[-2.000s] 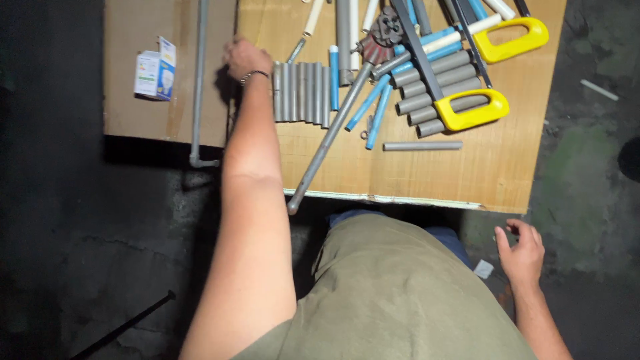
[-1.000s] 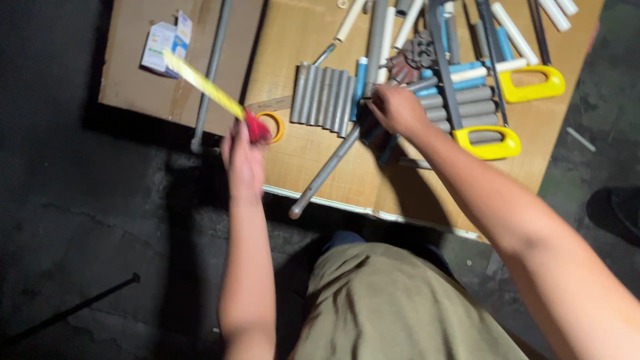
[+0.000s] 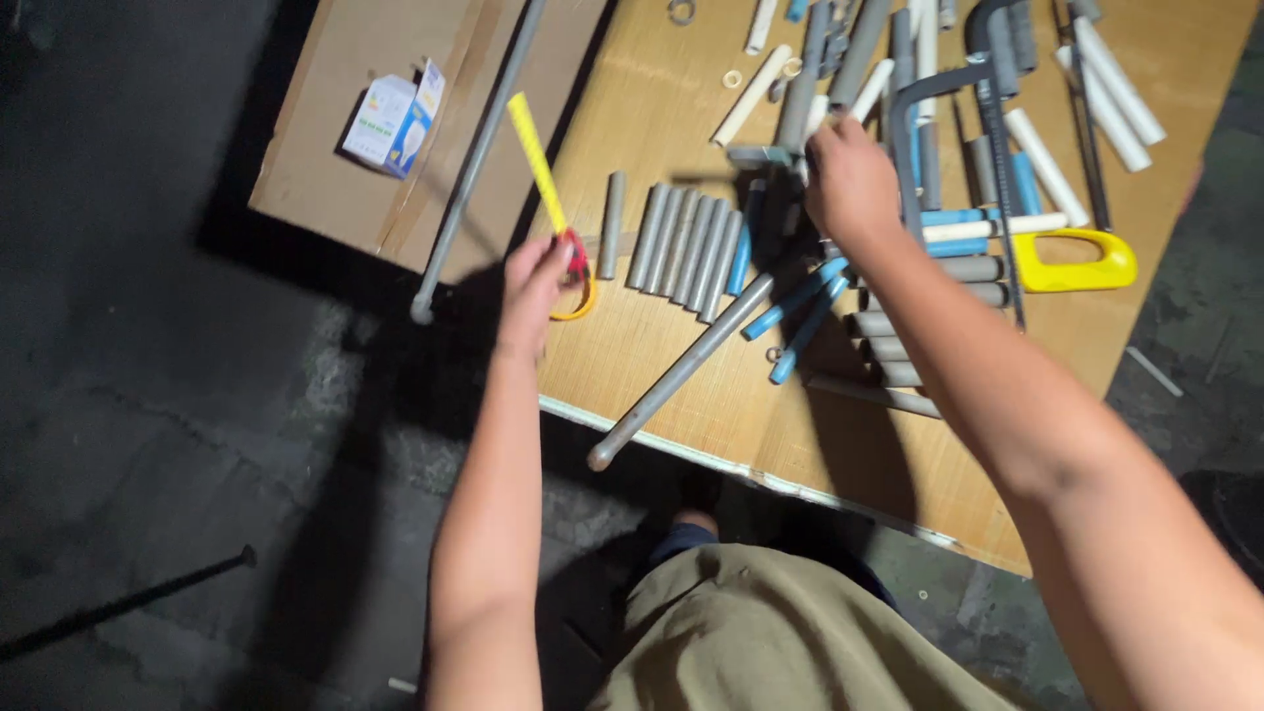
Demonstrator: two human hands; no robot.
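My left hand [image 3: 533,296] holds a red tape measure [image 3: 573,255], its yellow blade [image 3: 536,163] drawn out toward the top left. A ring of orange tape [image 3: 591,301] lies right beside that hand. My right hand [image 3: 857,183] is closed among the pipes, its fingertips at the lower end of a grey pipe [image 3: 861,59]; whether it grips this pipe is hard to tell. Short grey pipe pieces [image 3: 691,247] lie in a row between my hands, with one piece [image 3: 612,225] apart at their left. Under my right wrist a long metal handle [image 3: 681,370] runs down to the table edge.
Blue pipe pieces [image 3: 810,331], white pipes [image 3: 1047,168] and a hacksaw with a yellow handle [image 3: 1076,260] cover the right of the wooden table [image 3: 632,365]. A small printed box [image 3: 390,123] sits on cardboard at left, beside a long metal pipe [image 3: 479,148].
Two seconds ago my left hand was at the table's left side and my right hand hung off its front edge. Now the left holds the tape measure and the right is among the pipes.
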